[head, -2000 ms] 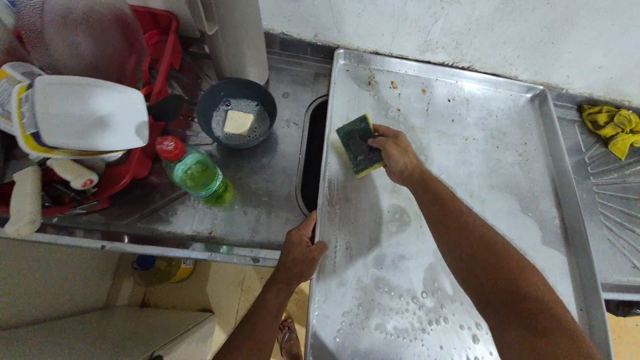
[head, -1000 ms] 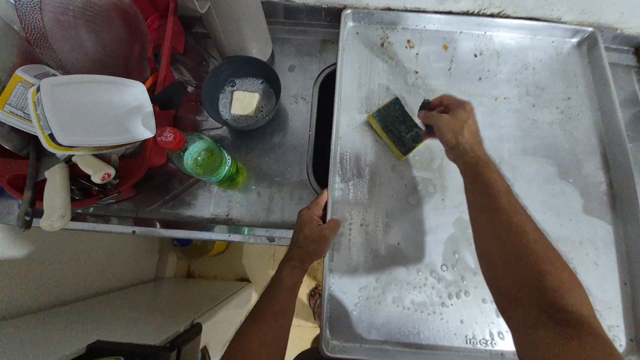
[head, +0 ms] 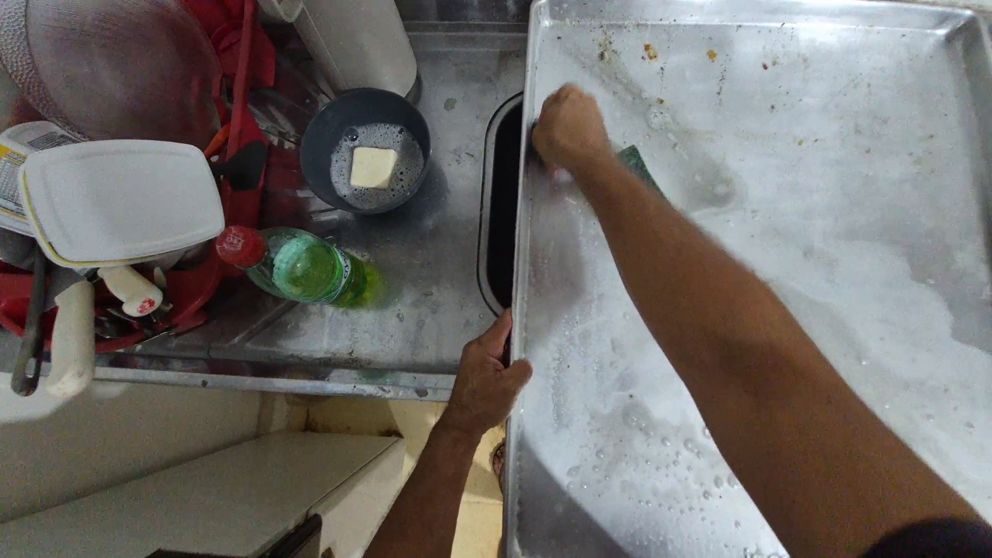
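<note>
A large metal baking tray point(head: 775, 232), wet with suds and marked by brown spots, fills the right side. My left hand point(head: 488, 376) grips its left rim, the thumb on top. At the upper left of the tray, my right hand point(head: 572, 128) is curled against the inner side of the rim; a small dark bit shows by its fingers, too little to name. A green scouring sponge point(head: 639, 164) lies on the tray just right of that wrist, partly hidden by the forearm.
The sink basin point(head: 504, 209) shows beside the tray. On the steel counter point(head: 434, 310) are a dark bowl point(head: 318, 159) with soap and suds, a green bottle with red cap point(head: 306, 267), and a red dish rack point(head: 186, 298) piled with dishes. A white cabinet point(head: 194, 496) stands below.
My right hand has moved left to the tray's rim and no longer holds the sponge, which it held in both earlier frames. My left hand stays on the rim.
</note>
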